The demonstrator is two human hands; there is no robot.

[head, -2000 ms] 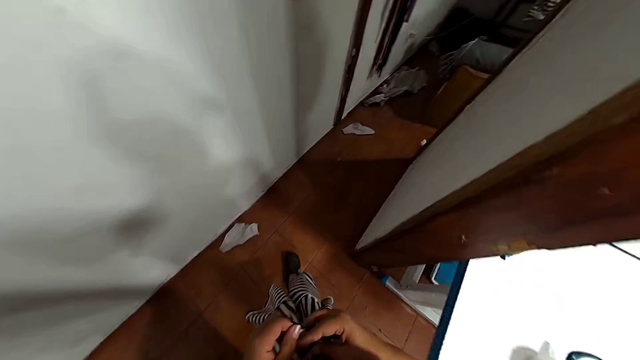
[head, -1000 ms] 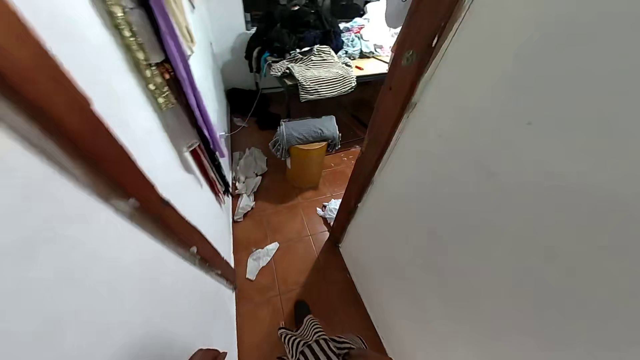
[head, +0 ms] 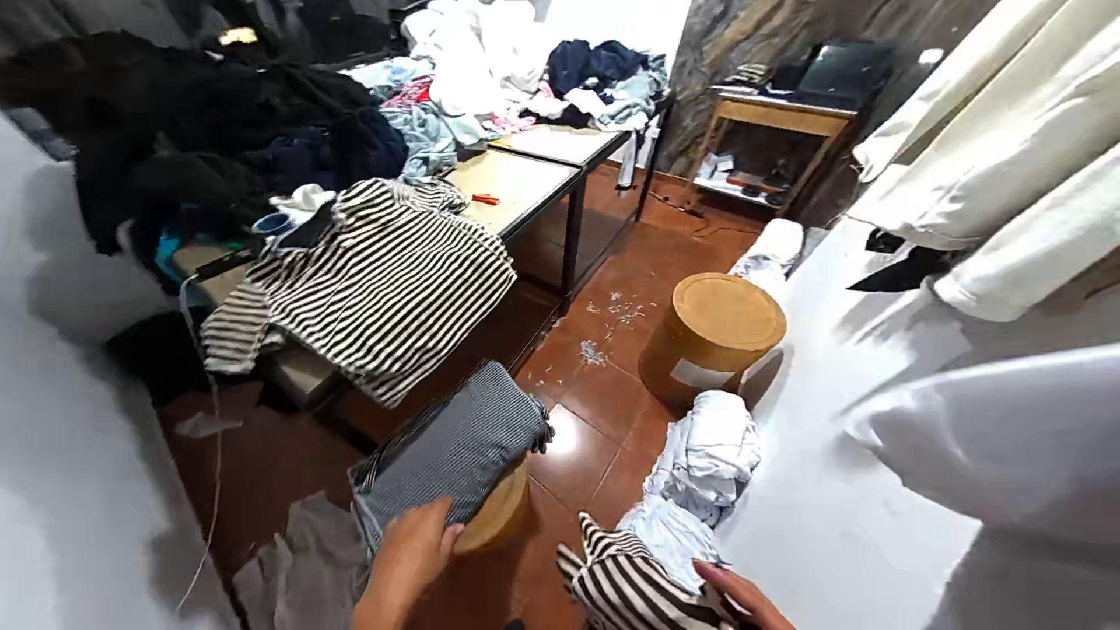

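My left hand (head: 411, 547) is at the lower middle, at the near edge of a folded grey cloth (head: 459, 446) lying over a round brown drum (head: 500, 512); whether it touches the cloth is unclear. My right hand (head: 742, 595), at the bottom right, is against a bunched black-and-white striped cloth (head: 630, 577); its grip is partly hidden. Another striped garment (head: 385, 280) is spread over the near end of the table (head: 534, 175), with an orange-red tool (head: 486, 199) beyond it.
Dark clothes (head: 262, 131) and white clothes (head: 481, 52) are heaped on the table. A second brown drum (head: 713, 337) stands by the right wall, near white cloth bundles (head: 709, 451). Cream garments (head: 989, 131) hang at right. A white cable (head: 214, 437) trails down at left.
The view has moved from the wall and doorway into the room with the table. Both hands were together at the striped cloth two seconds ago; now they are apart, the left near the grey cloth.
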